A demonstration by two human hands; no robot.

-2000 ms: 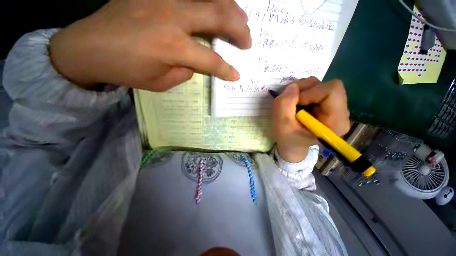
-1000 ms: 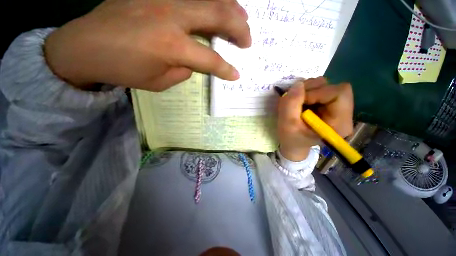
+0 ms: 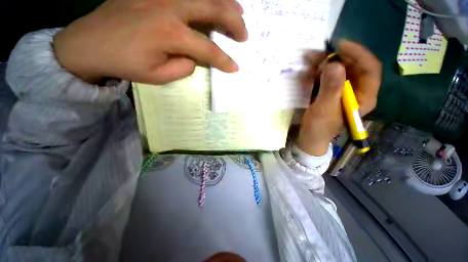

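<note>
The white lined sheet with dark handwriting lies over the pale yellow-green printed forms. My left hand lies palm down with fingers spread, its fingertips on the left edge of the white sheet; it grips nothing. My right hand holds the yellow marker pen with black ends, at the right edge of the sheet. The right hand is blurred, and the pen's tip cannot be made out clearly.
A green mat lies beyond the papers. A yellow label sheet with rows of small red-purple marks is at the upper right. A small white fan stands at the right. A grey surface with small loose items is below the mat.
My right hand with the pen has moved up and right, away from the written line to the sheet's right edge, and the pen stands steeper. My left hand keeps its place on the sheet.
</note>
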